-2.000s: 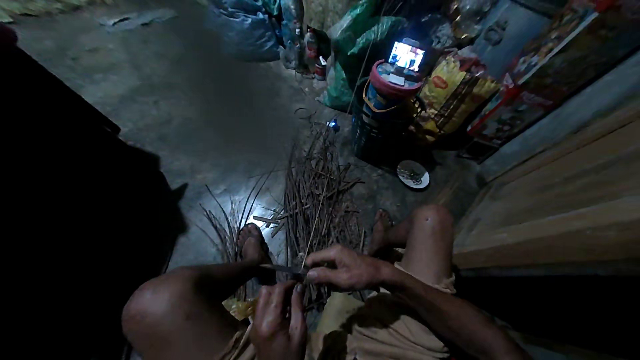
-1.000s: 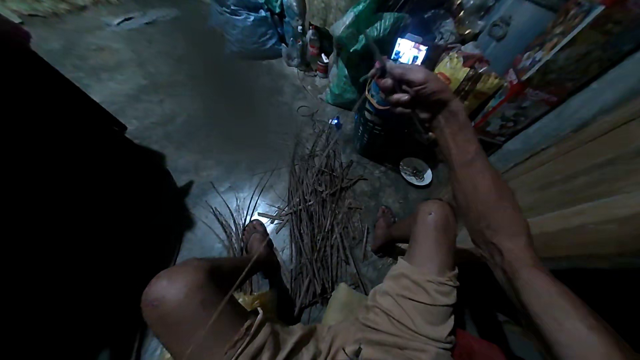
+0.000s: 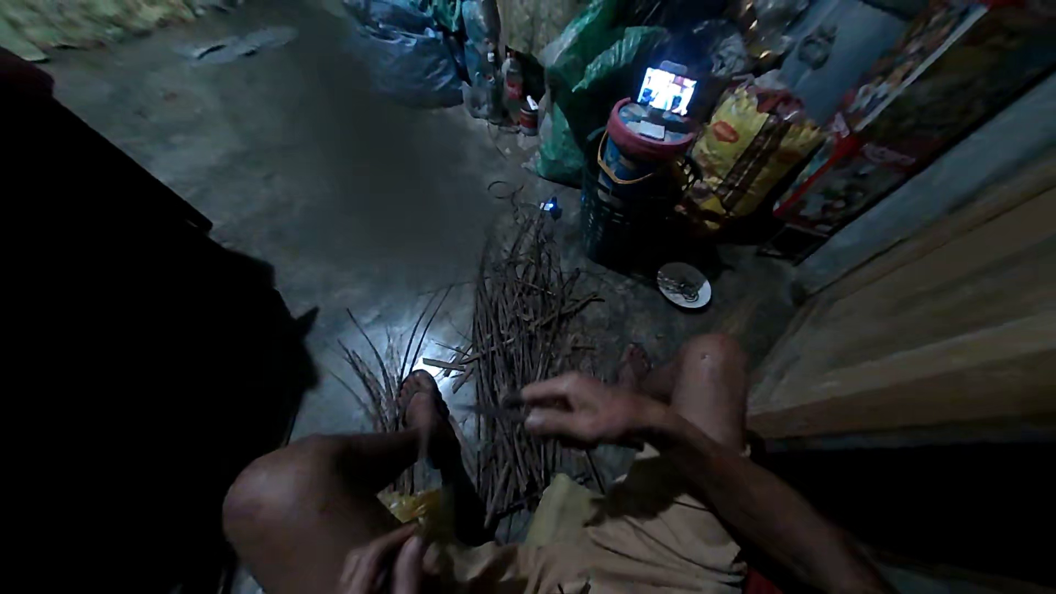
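My right hand (image 3: 577, 408) is held over the heap of thin brown sticks (image 3: 516, 330), its fingers closed on a dark, narrow blade-like tool (image 3: 495, 410) that points left. Low in the picture, by my bent left knee, is my left hand (image 3: 384, 565), partly cut off by the lower edge; its fingers are curled, and blur hides whether something thin is between them. A smaller bunch of thin sticks (image 3: 379, 379) lies beside my left foot.
A white plate (image 3: 684, 286) with small items lies right of the sticks. Behind it, a pink-rimmed bucket (image 3: 652, 136) bears a lit phone. Green plastic bags (image 3: 565, 124) and a yellow sack (image 3: 730, 157) stand close by. A wooden panel (image 3: 924, 313) runs along the right.
My right hand, raised near the lit phone one second ago, is now down over the sticks. My left hand, out of view then, shows at the lower edge. Two seconds ago both hands were close together.
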